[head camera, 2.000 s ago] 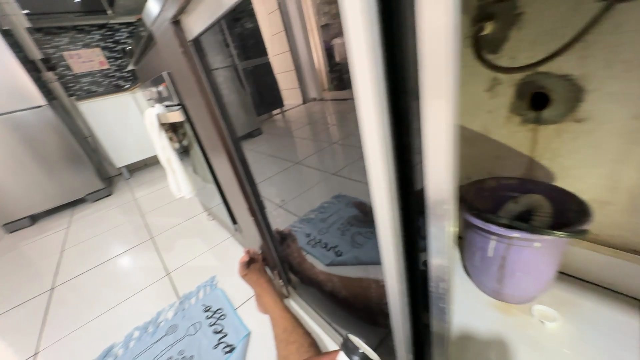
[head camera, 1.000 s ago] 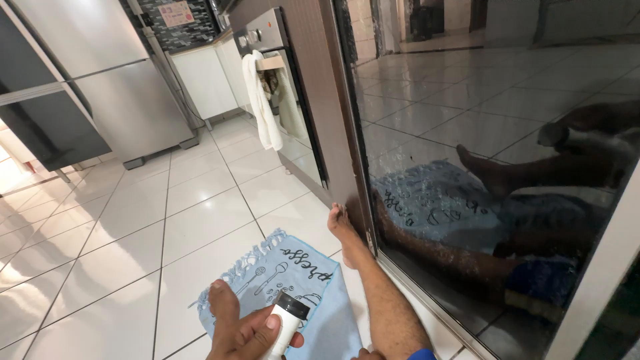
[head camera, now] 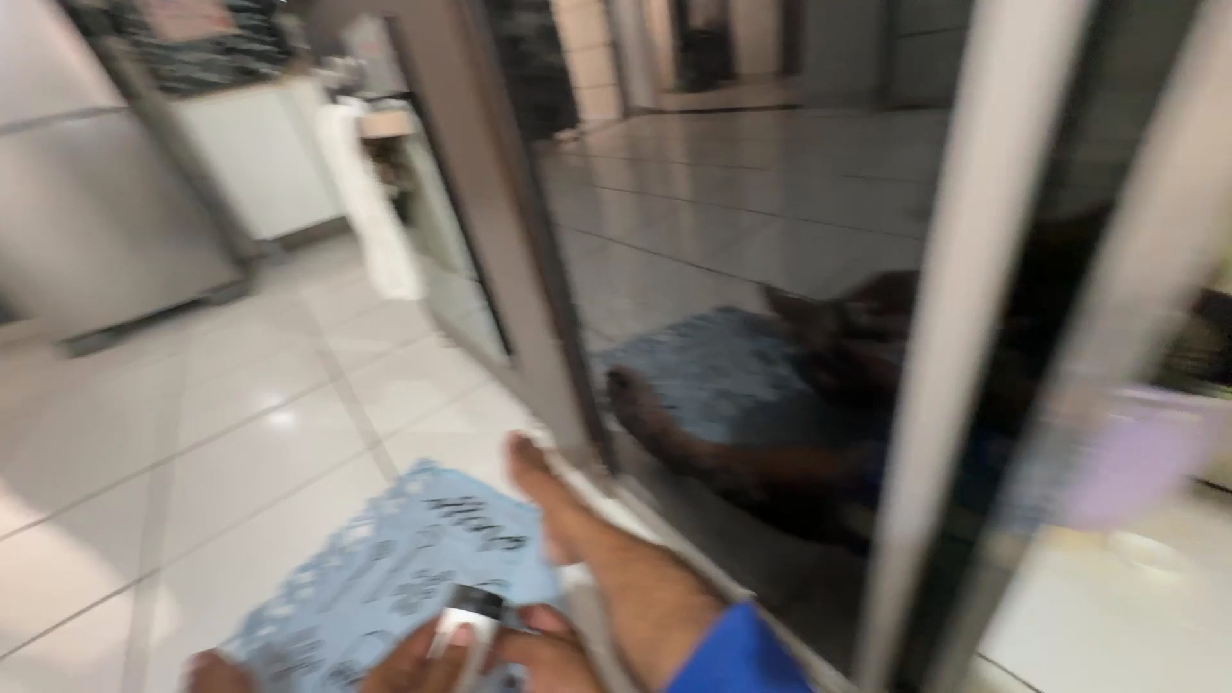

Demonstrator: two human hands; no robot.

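Low in the view, my left hand point(head camera: 414, 664) is closed around a white cylindrical plastic piece point(head camera: 467, 630) with a black collar point(head camera: 476, 602). My right hand point(head camera: 553, 654) touches the same piece from the right, its fingers curled against it. Both hands are above a light blue fringed cloth point(head camera: 375, 568) with dark lettering and drawings, spread on the floor. The view is blurred, and the lower part of the piece is partly hidden by the fingers and the frame edge.
A dark glossy sliding door panel point(head camera: 751, 221) with a pale metal edge point(head camera: 948, 289) stands at the right. Behind it are a purple bucket point(head camera: 1145, 452) and a white ring point(head camera: 1145, 553). My bare leg point(head camera: 626, 577) lies along the cabinet base. An oven with a white towel point(head camera: 361, 202) and a refrigerator point(head camera: 106, 202) stand further off.
My right hand has come to the white piece, which one second ago was visibly held only by my left hand. The view has swung right, bringing the bucket back in.
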